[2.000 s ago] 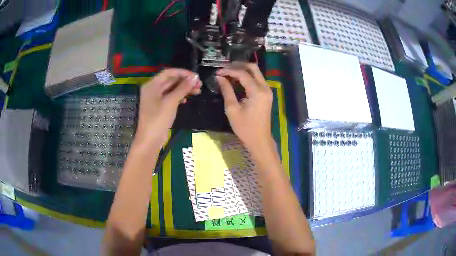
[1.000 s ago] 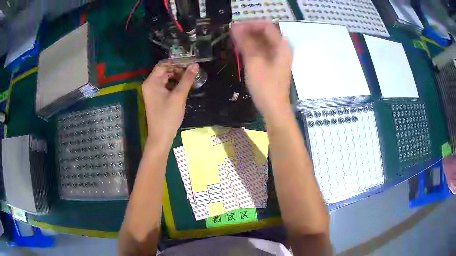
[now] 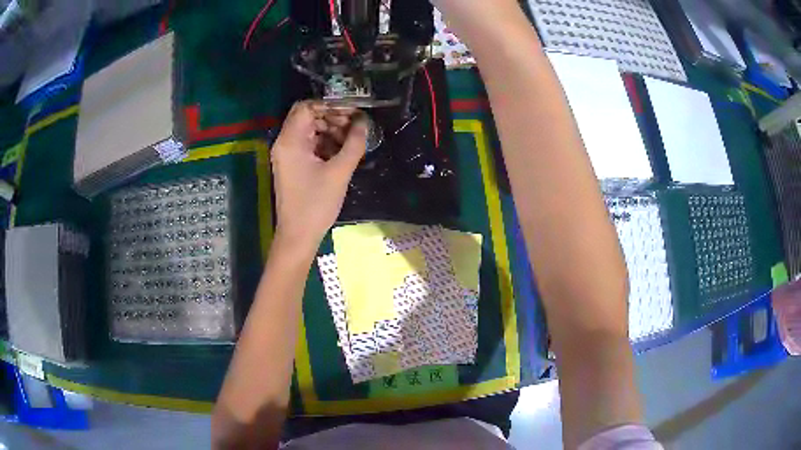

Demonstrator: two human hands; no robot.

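Note:
The black test fixture [image 3: 400, 180] stands at the top centre, with a metal mechanism on its upright. My left hand [image 3: 321, 154] is at the low front of the fixture, thumb and fingers close together beside the round silvery nest [image 3: 373, 136]. Whether it pinches a small part cannot be seen. My right hand is cut off by the top edge; only the wrist and forearm [image 3: 553, 176] show, reaching up past the fixture's right side. A small pale bit [image 3: 428, 170] lies on the fixture base.
Label sheets [image 3: 448, 325] lie in front of the fixture. A component tray [image 3: 171, 264] and stacked trays [image 3: 127, 114] are at left. White-topped stacks [image 3: 689, 132], a white tray [image 3: 645, 264] and a dark-dotted tray [image 3: 722, 242] are at right. A pink sleeve [image 3: 790, 316] shows at the right edge.
Both hands were at the fixture front at first. My right hand has moved up and away, out of the top of the picture. My left hand stays at the nest.

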